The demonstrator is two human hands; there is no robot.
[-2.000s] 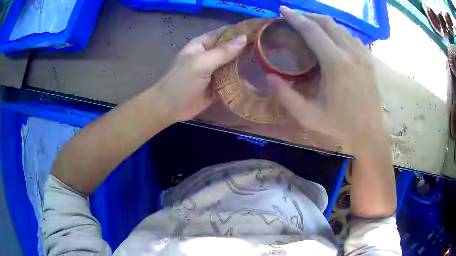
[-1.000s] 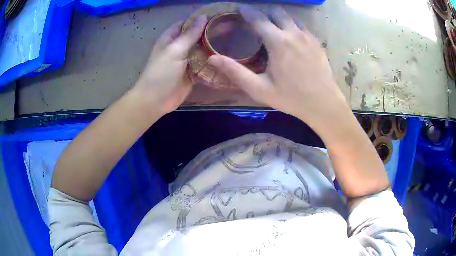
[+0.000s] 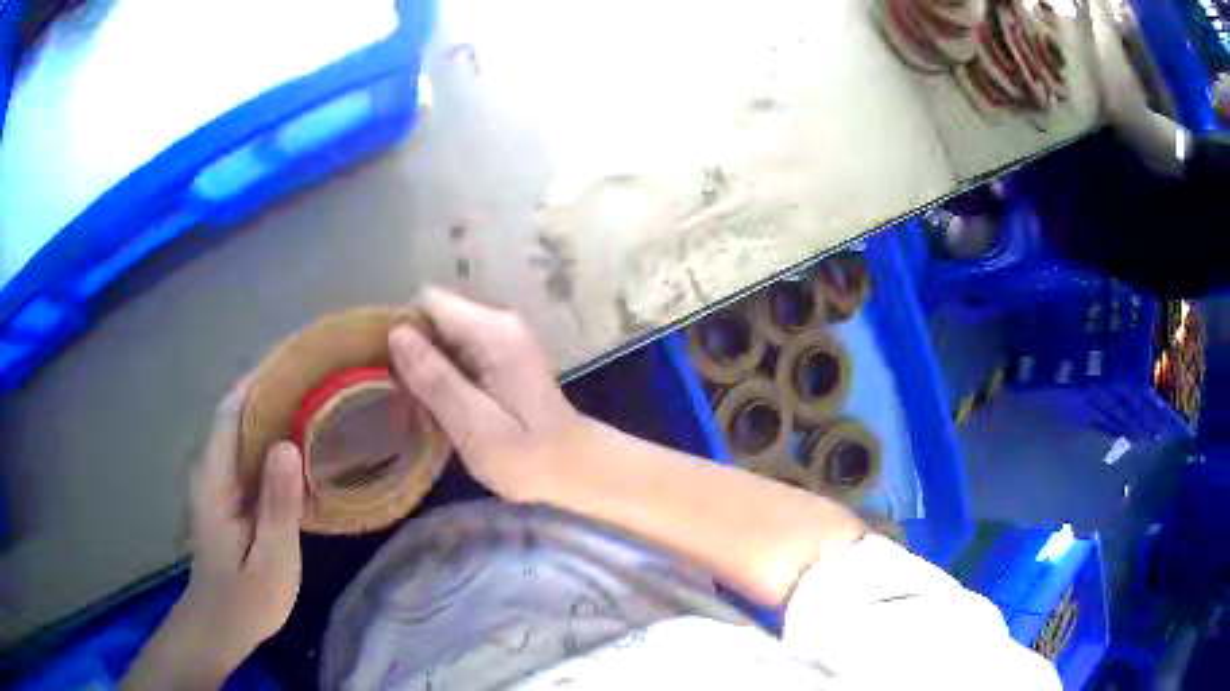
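Observation:
A tan ring disc with a red collar around its centre hole is held at the bench's front edge. My left hand grips its left and lower-left rim, thumb on the disc beside the collar. My right hand grips its upper-right rim, fingers near the collar. The bench shows through the open hole. The parts of the disc under both hands are hidden.
A blue tray with a white bottom is at the upper left. A blue crate below the bench holds several tan rings. Piled rings lie at the bench's far right, near another person's arm.
The view has swung right, bringing the crate of rings and the other person into sight. Both hands still hold the disc and collar, now lower left in the picture and tilted differently.

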